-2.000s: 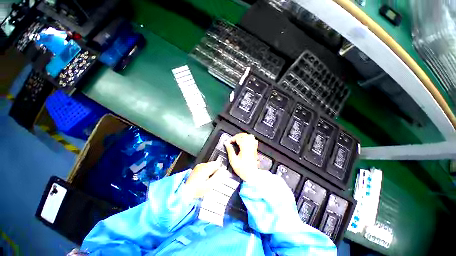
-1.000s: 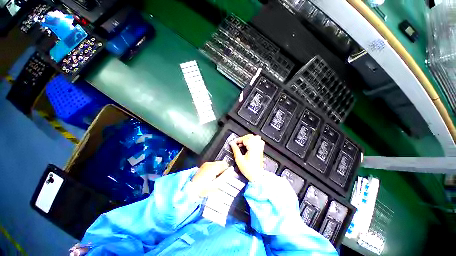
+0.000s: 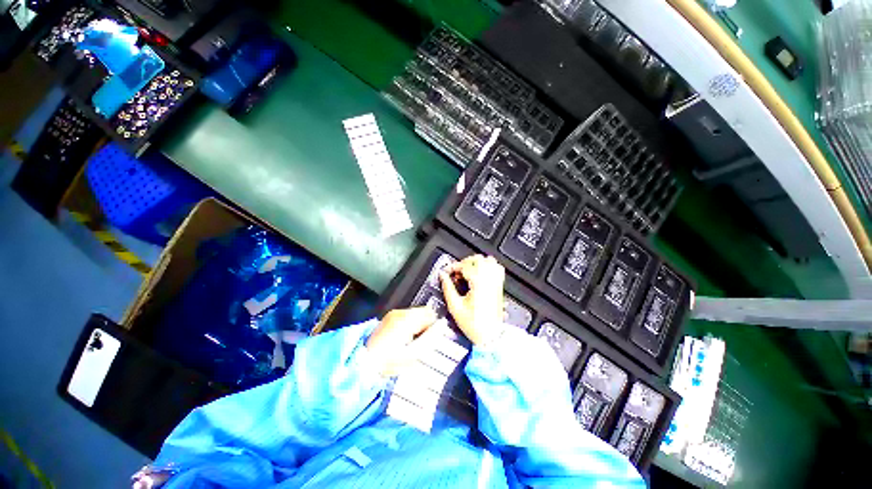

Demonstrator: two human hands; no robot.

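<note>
My left hand [image 3: 400, 336] holds a white adhesive label sheet [image 3: 421, 382] at the near tray's left end. My right hand [image 3: 477, 296] is over the leftmost pocket of the near black phone tray [image 3: 660, 442], its fingertips pinched on a phone housing [image 3: 435, 279]. Whether a small piece is between those fingertips cannot be seen. My hands and sleeves hide part of this tray. Behind it, a second black tray [image 3: 451, 222] holds several dark phone housings [image 3: 580, 256] in a row. A spare label sheet [image 3: 378, 176] lies on the green bench left of the trays.
Clear blister trays [image 3: 620, 167] lie behind the phone trays, below a white-edged shelf [image 3: 712, 86]. Blue-dotted strips [image 3: 696, 392] lie right. At left are an open carton with blue liner [image 3: 250, 296], an empty black tray [image 3: 143, 401], a blue bin [image 3: 129, 196] and a small-parts tray [image 3: 158, 105].
The view has shifted slightly since two seconds ago. My right hand stays over the leftmost pocket, its fingertips moved only a little. My left hand still holds the label sheet.
</note>
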